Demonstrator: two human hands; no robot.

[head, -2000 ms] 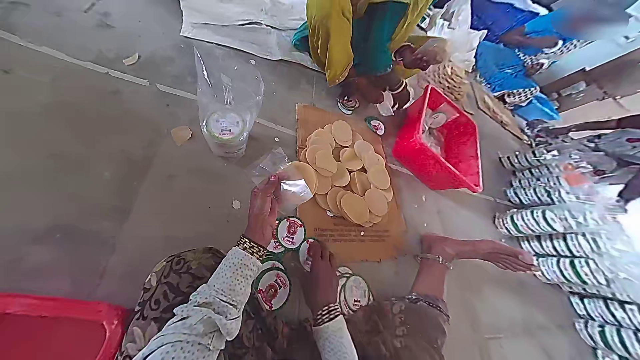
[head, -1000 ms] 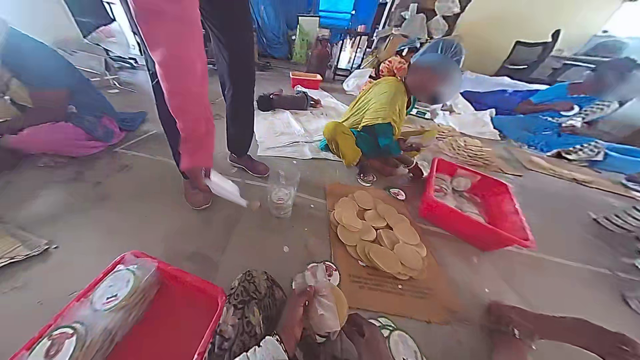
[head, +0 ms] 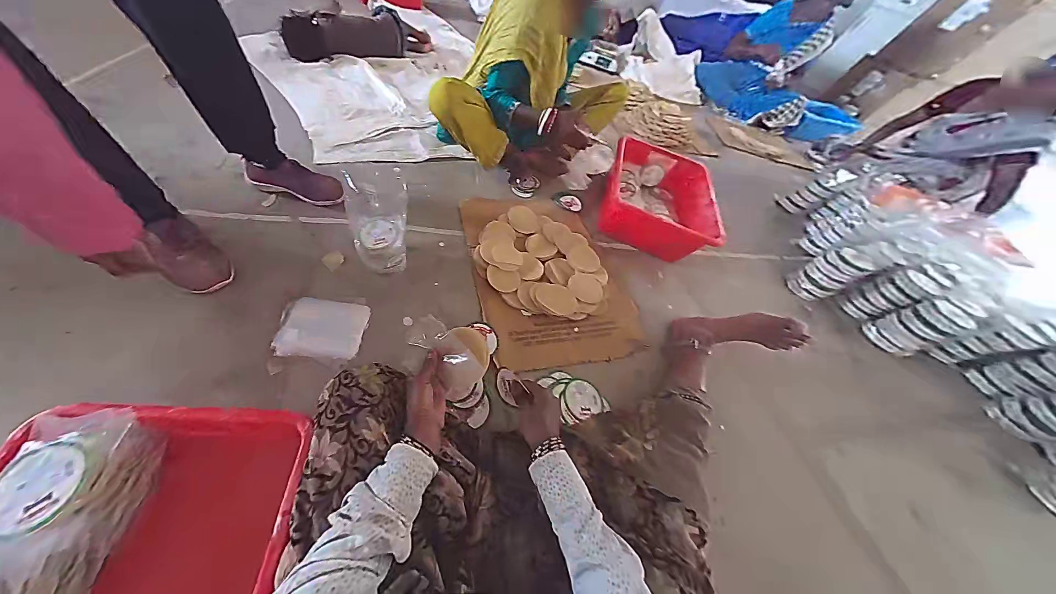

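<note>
My left hand [head: 426,402] holds a clear plastic bag [head: 459,360] with tan round discs in it. Close to its right, my right hand [head: 538,409] has its fingers on a round printed label [head: 506,386]. More round labels [head: 582,399] with green rims lie in a loose pile just right of that hand, and others [head: 472,406] lie under the bag. Beyond both hands, a heap of tan flat discs [head: 555,299] rests on a brown cardboard sheet [head: 569,346] that bears printing.
A red tray [head: 223,421] with a filled bag stands at the lower left. Clear bags [head: 320,328] lie beyond it, near an upright clear bag [head: 379,235]. A red basket [head: 709,206] stands beyond the cardboard, beside a seated co-worker. Stacked packs [head: 899,289] fill the right. Someone stands at the left.
A flat stack of clear bags now lies on the floor at the left, where the frame from two seconds ago shows none. The standing person has moved left since one second ago. The view has swung.
</note>
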